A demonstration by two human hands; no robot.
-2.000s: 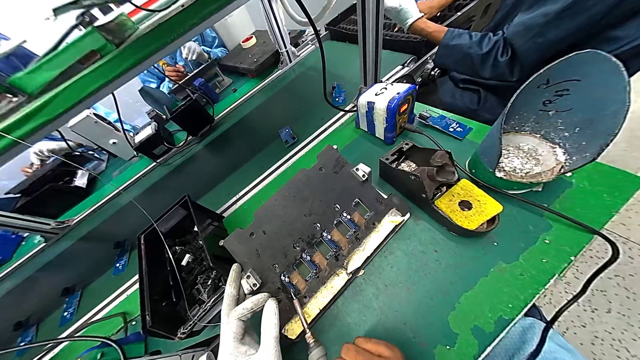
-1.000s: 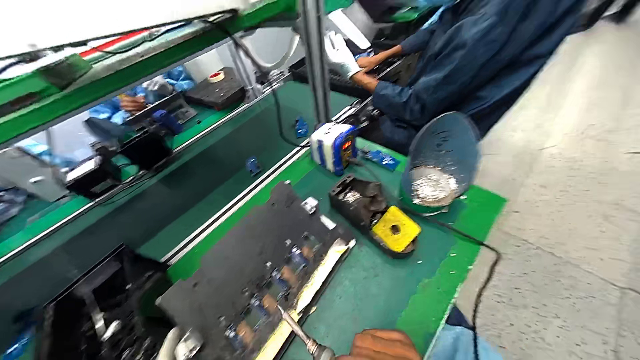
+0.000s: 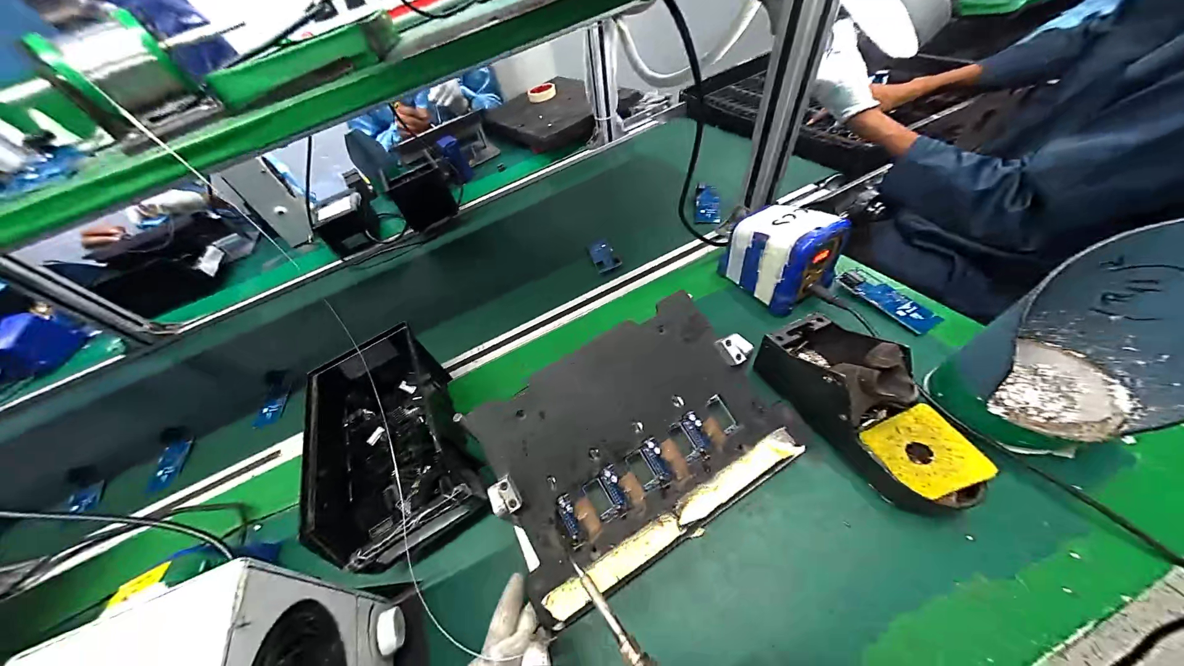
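Note:
My left hand [image 3: 513, 629], in a white glove, is partly in view at the bottom edge, beside the near left corner of a black soldering fixture [image 3: 592, 379]. A thin solder wire [image 3: 384, 425] hangs from a spool [image 3: 139, 69] at the upper left and runs down to the glove; the grip on it is not clear. Small blue circuit boards [image 3: 655, 462] sit in a row in the fixture's slots, behind a worn yellowish strip [image 3: 740, 476]. A soldering iron [image 3: 606, 610] points at the strip's left part from the bottom edge. My right hand is out of view.
A black bin of small parts [image 3: 324, 462] stands left of the fixture. On its right are an iron stand with yellow sponge [image 3: 925, 453], a blue soldering station [image 3: 782, 259] and a blue-grey scoop-shaped container [image 3: 1091, 305]. A white fan unit [image 3: 213, 620] is lower left. A co-worker's sleeve [image 3: 1008, 194] shows upper right.
My right hand, seen at the bottom edge before, has left the view. The view has swung right and back. The co-worker's gloved hand remains over the far trays.

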